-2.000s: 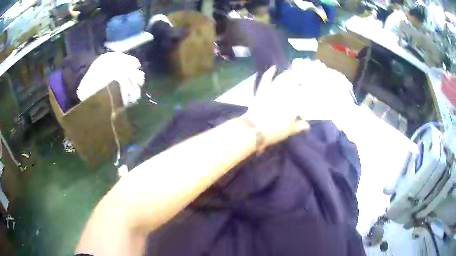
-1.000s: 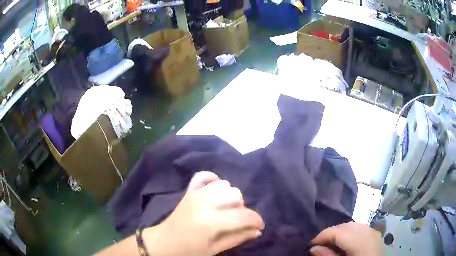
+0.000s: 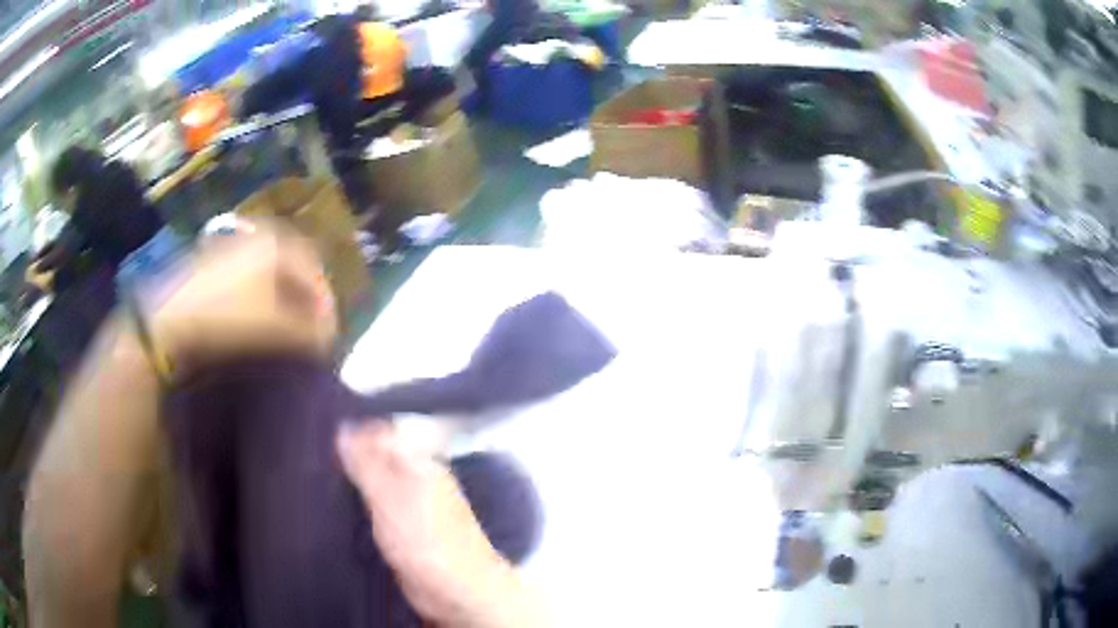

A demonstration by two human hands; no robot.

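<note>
A dark purple-brown cloth garment hangs at the left, with one narrow part lying across the white table. My left hand is raised at its upper left edge and holds the cloth; it is blurred. My right hand is lower, at the garment's right side, with its fingers against the cloth; blur hides whether they grip it. The off-white sewing machine stands to the right of both hands, smeared by motion.
Dark slim tools, one like scissors, lie on the machine bed at the lower right. A white cloth pile is at the far table edge. Cartons stand behind. A person in dark clothing is at the left.
The view has turned right. Both hands and the garment now sit further left in view, and my left hand has risen with the cloth. More of the machine bed shows.
</note>
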